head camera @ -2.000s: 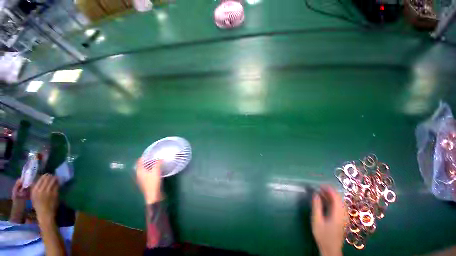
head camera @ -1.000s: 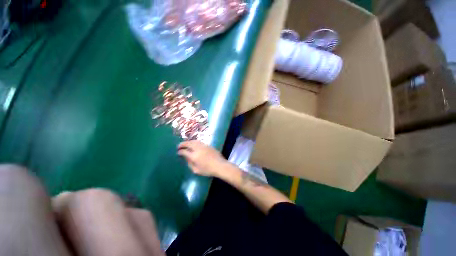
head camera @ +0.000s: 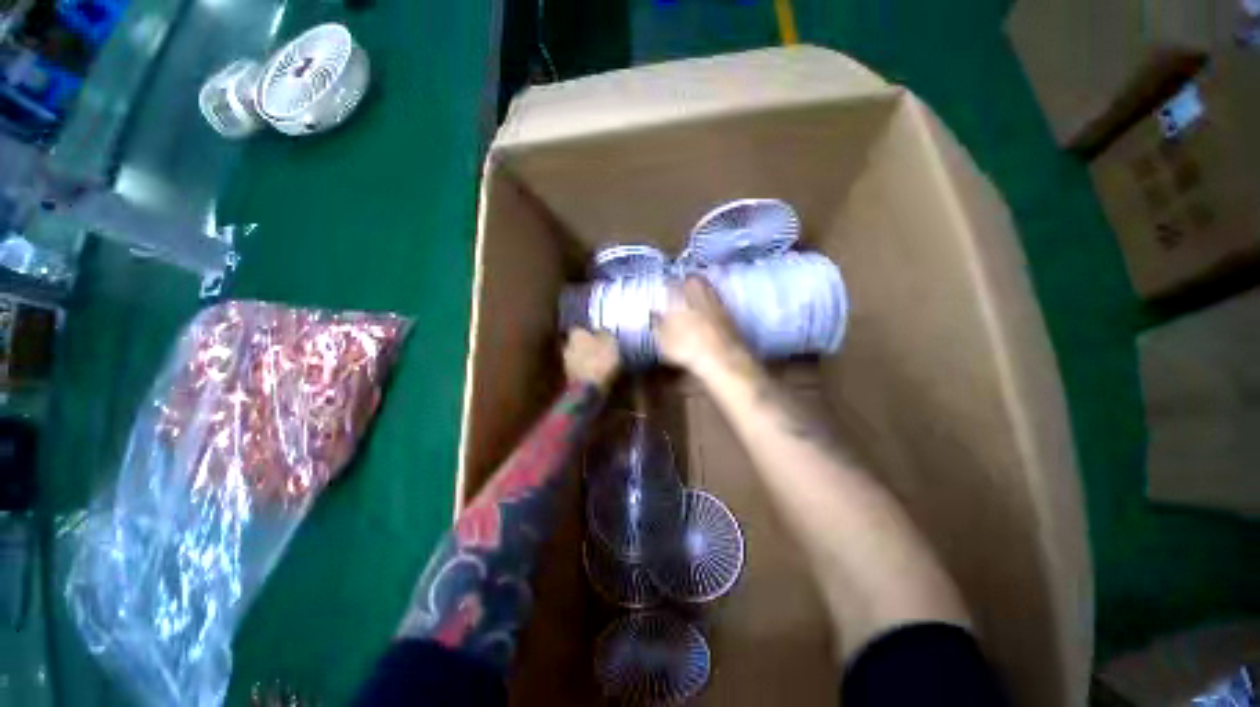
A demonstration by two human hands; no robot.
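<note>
Both my hands reach down into a large open brown carton (head camera: 967, 414). My left hand (head camera: 592, 356) is at the left end of a stack of white grilles (head camera: 629, 307), and my right hand (head camera: 688, 325) is at its right end, so the stack is held between them. A longer column of grilles (head camera: 795, 304) lies right beside my right hand. A single grille (head camera: 746, 231) leans behind the column. Several loose grilles (head camera: 694, 546) lie in the carton nearer to me.
A clear bag of copper-coloured rings (head camera: 283, 401) lies on the green surface (head camera: 428, 207) left of the carton. White fan parts (head camera: 311, 79) stand at the far left. Other brown cartons (head camera: 1175, 180) stand on the floor at the right.
The view has turned to the right and now looks down into the carton. My right hand has gone from beside the loose ring pile into the carton, and my left hand is in there too.
</note>
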